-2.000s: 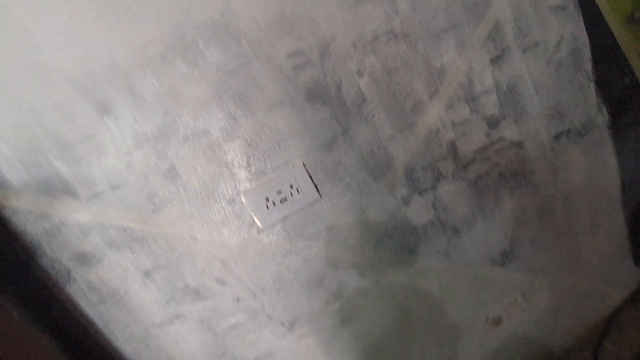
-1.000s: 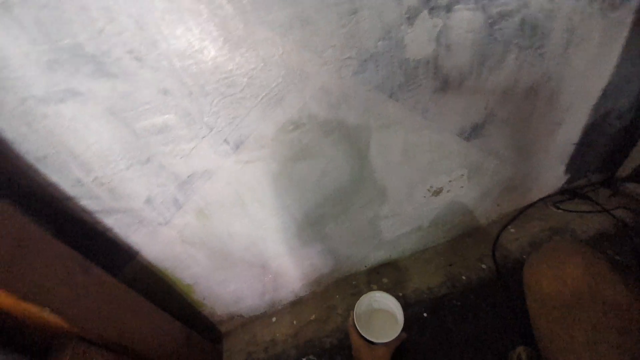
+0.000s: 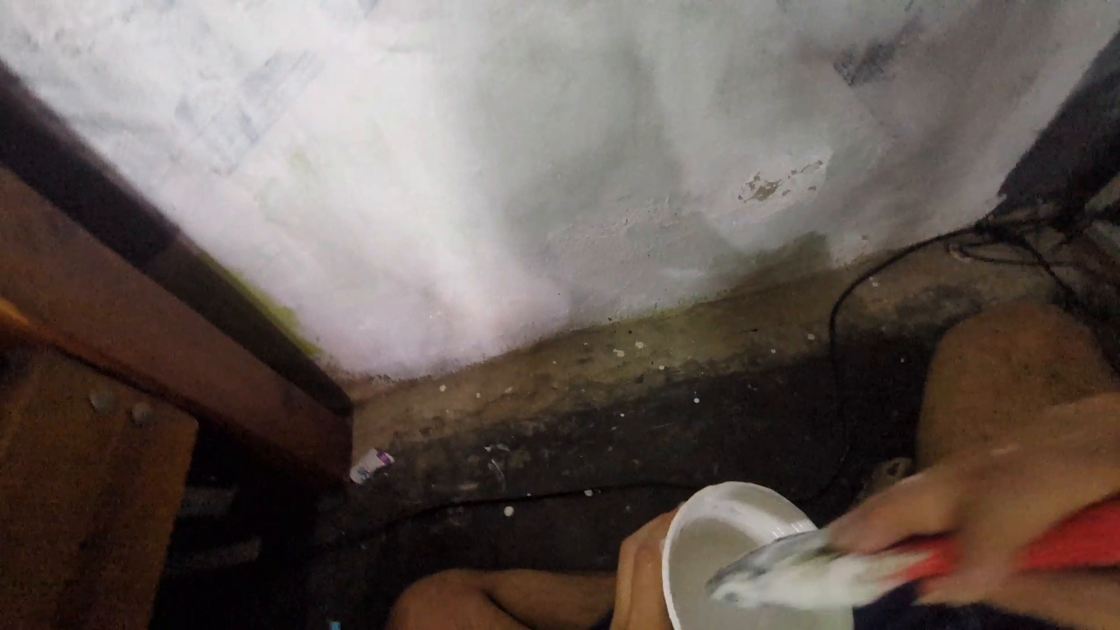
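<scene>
At the bottom of the view, my left hand grips the side of a white plastic cup that holds a whitish liquid. My right hand is closed round a paintbrush with a red handle, blurred by motion. The brush's paint-coated bristles point left, over the mouth of the cup; whether they touch the liquid cannot be told. Beyond both hands stands a wall with patchy white paint and a rough, chipped spot low on its right part.
Dark wooden furniture is at the left. A black cable runs along the floor, which bears white paint drops. A small crumpled wrapper lies by the wooden frame. My knee is at the right.
The view has moved down the wall, away from the socket. My right hand with the paintbrush has come into view at the cup, which is now more tilted.
</scene>
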